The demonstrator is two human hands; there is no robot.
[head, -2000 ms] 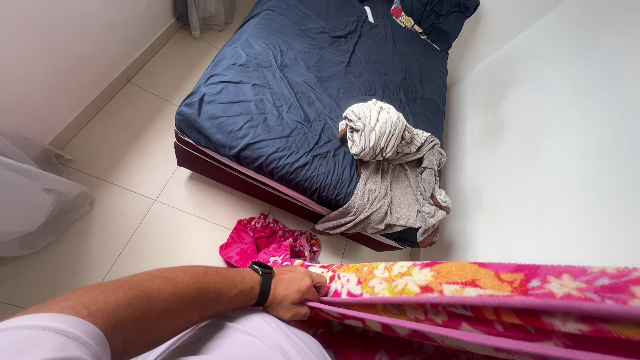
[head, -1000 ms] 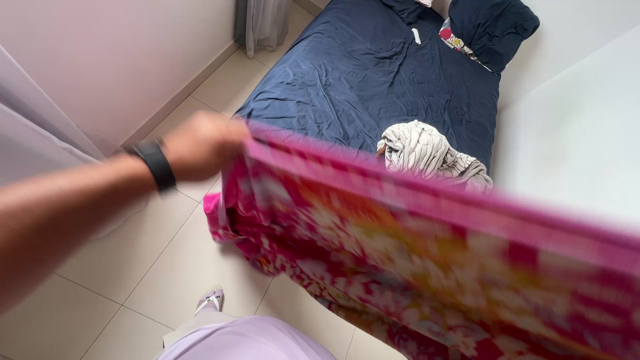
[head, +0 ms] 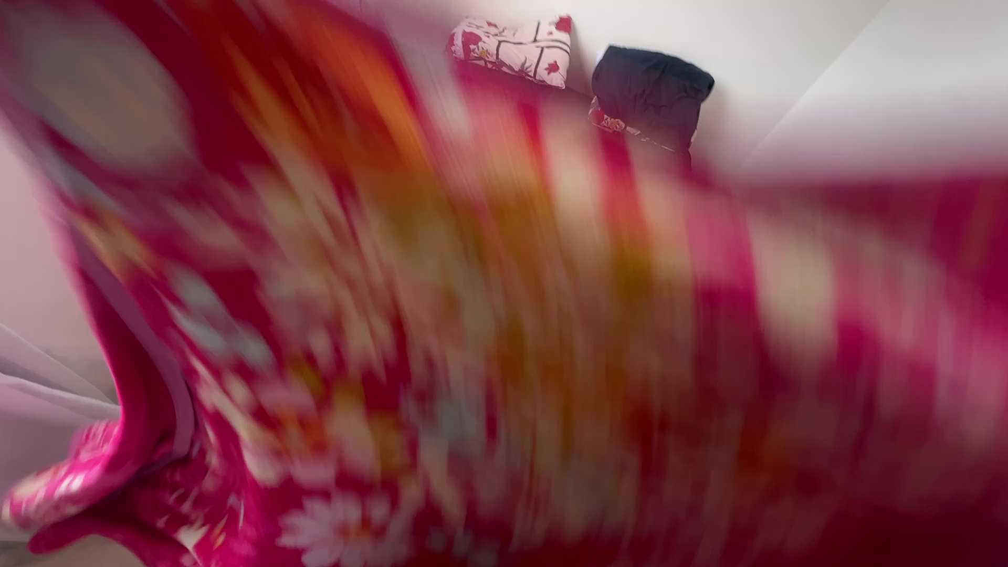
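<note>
A pink floral blanket (head: 488,339) with orange, cream and white patterning spreads across nearly the whole view, blurred by motion. Its lower left part hangs in folds, with a plain pink border along the edge. Neither my left hand nor my right hand shows, so what each one holds cannot be seen. Most of the bed lies hidden behind the blanket.
Beyond the blanket's top edge lie a white pillow with a red floral print (head: 516,49) and a dark blue pillow (head: 652,90). A pale wall rises behind them. A sheer white curtain (head: 47,402) hangs at the left.
The blanket has risen and spread across the view, covering the bed and the bundled striped cloth seen earlier. My left hand, on the blanket's edge before, has gone out of sight. The view has tilted up.
</note>
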